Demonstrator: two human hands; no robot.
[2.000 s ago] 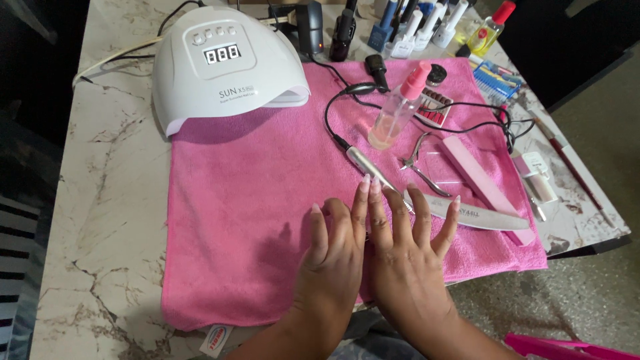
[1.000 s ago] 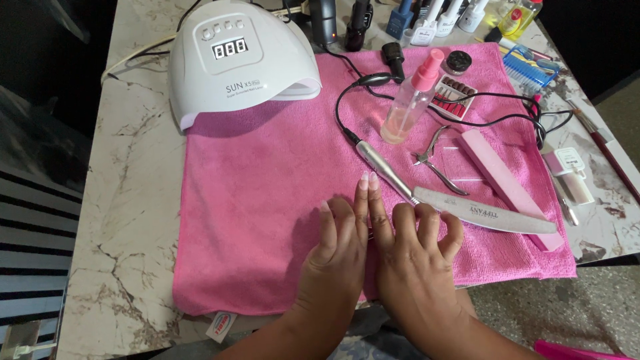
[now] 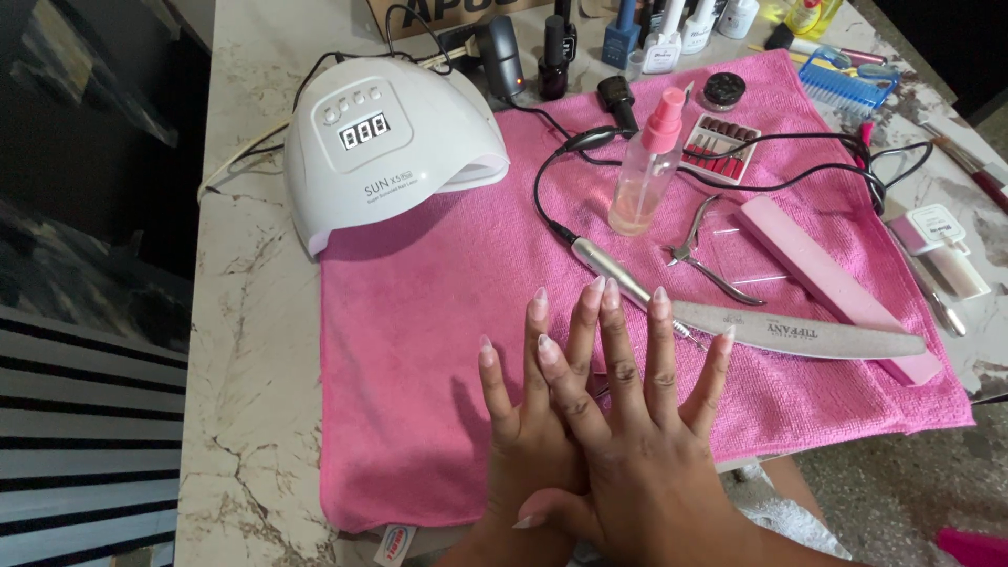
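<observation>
My left hand is spread palm down above a pink towel, partly hidden under my right hand. My right hand lies across it with fingers apart, its thumb over the left hand's lower part. Both hold nothing, and their nails are long with pale tips. Just beyond the fingertips lie a silver electric nail drill and a grey curved nail file. Cuticle nippers, a pink buffer block and a spray bottle with a pink top are farther back on the towel.
A white nail lamp stands at the back left. Behind the towel are several polish bottles. A drill bit set, a small black-lidded jar and black cable sit back right. Beyond the towel's right side are a blue brush and a white-capped bottle.
My right hand has moved over my left, where before the two were side by side with fingertips close together. The fingers of both hands are now spread and straighter.
</observation>
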